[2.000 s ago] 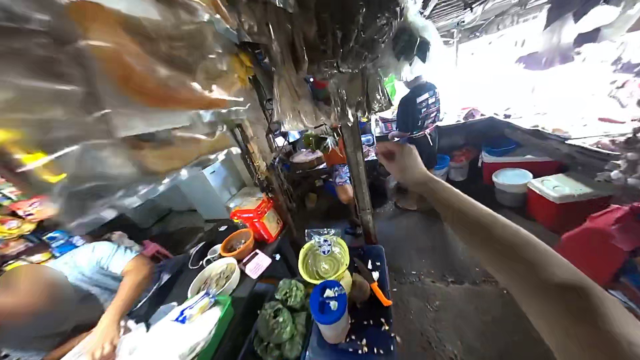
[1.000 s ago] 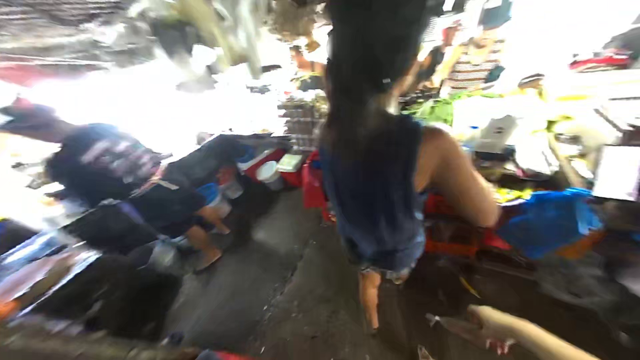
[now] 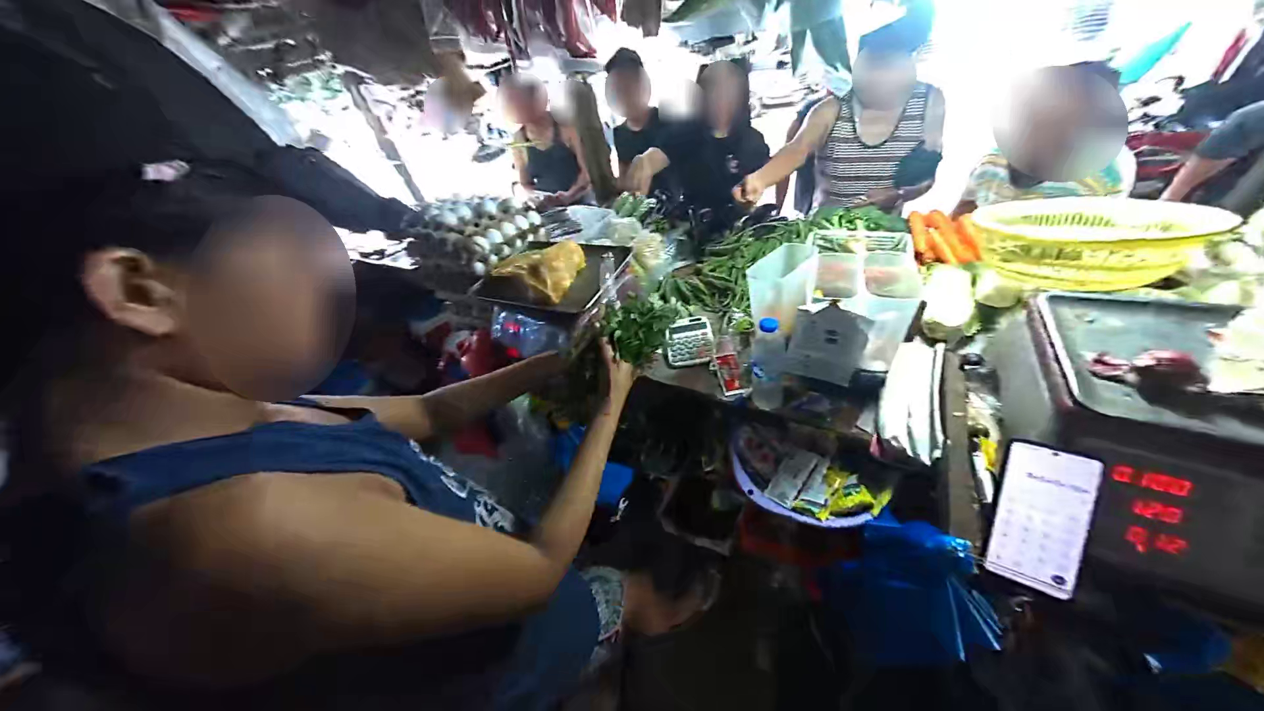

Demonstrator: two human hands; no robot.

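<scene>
Neither my left hand nor my right hand can be made out in view. Close on the left, a person in a blue sleeveless top holds a bunch of leafy greens [image 3: 635,331] with a hand around the stems. Beside the greens a calculator [image 3: 689,342] lies on the stall, with a small red packet [image 3: 728,367] and a capped plastic bottle [image 3: 767,363] to its right. At the right, a digital scale [image 3: 1126,434] with lit red figures carries dark red pieces [image 3: 1165,372] on its metal pan. A phone [image 3: 1044,518] with a lit screen leans against the scale's front.
Egg trays [image 3: 479,232], a shallow metal tray [image 3: 602,286], green beans [image 3: 736,267], carrots [image 3: 943,237] and a yellow plastic basket [image 3: 1101,242] cover the stall. Below are a basin of packets [image 3: 815,484] and blue plastic bags [image 3: 913,592]. Several people stand across the stall.
The view has swung right to the vegetable stall. The person in blue, seen from behind a second ago, now appears side-on at the left. My outstretched arm has left view.
</scene>
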